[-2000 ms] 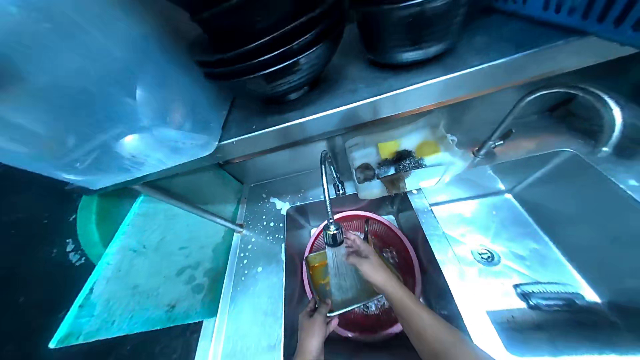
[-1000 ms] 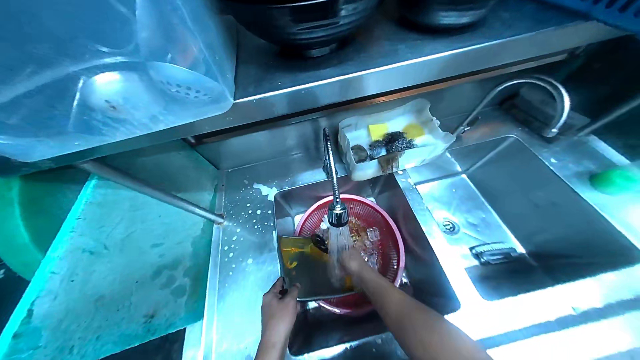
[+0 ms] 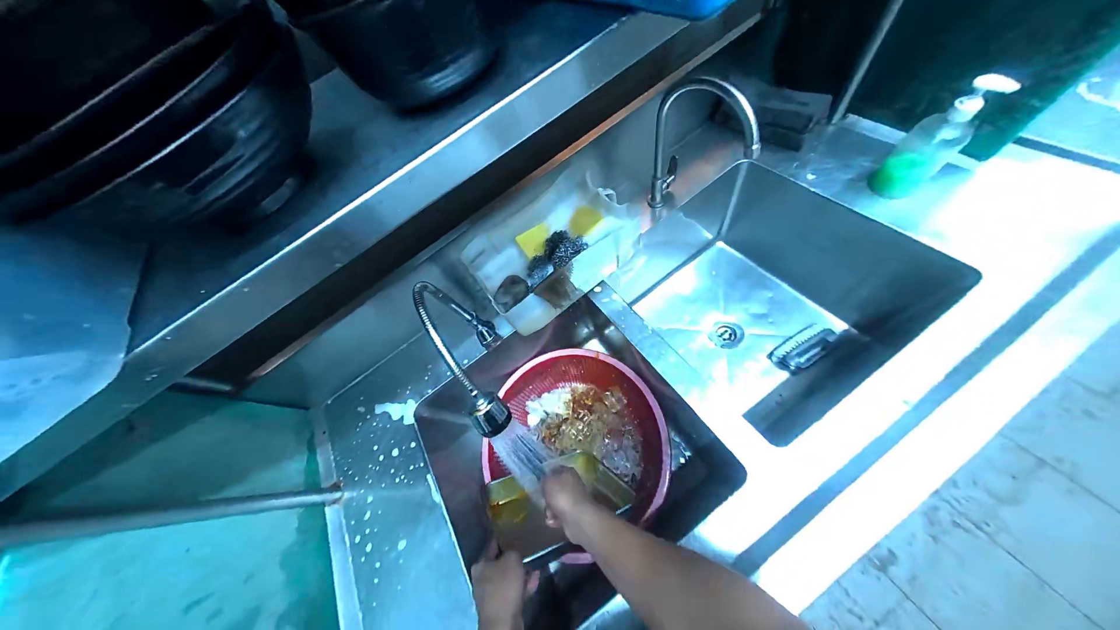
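My left hand (image 3: 500, 582) grips the near-left corner of a rectangular metal pan (image 3: 534, 525), tilted over a red plastic colander (image 3: 658, 429). Yellowish liquid or residue shows inside the pan. My right hand (image 3: 564, 499) is at the pan, under the spray; its fingers are partly hidden, so whether it holds anything cannot be told. Water streams from the flexible faucet (image 3: 490, 413) onto the pan and hand. In the colander lie wet food scraps (image 3: 586, 420), brown, white and clear. The colander stands in the left sink basin (image 3: 700, 468).
A second basin (image 3: 700, 350) with a brush (image 3: 802, 348) lies to the right, below another faucet (image 3: 707, 83). Behind the colander, a plastic tray (image 3: 529, 315) holds sponges and scourers. A pump bottle (image 3: 923, 153) stands at back right. Black bowls (image 3: 201, 131) sit on the shelf (image 3: 376, 210).
The view has swung to the right. The pan stays in my left hand above the colander, with my right hand still at it. More of the food scraps in the colander now shows.
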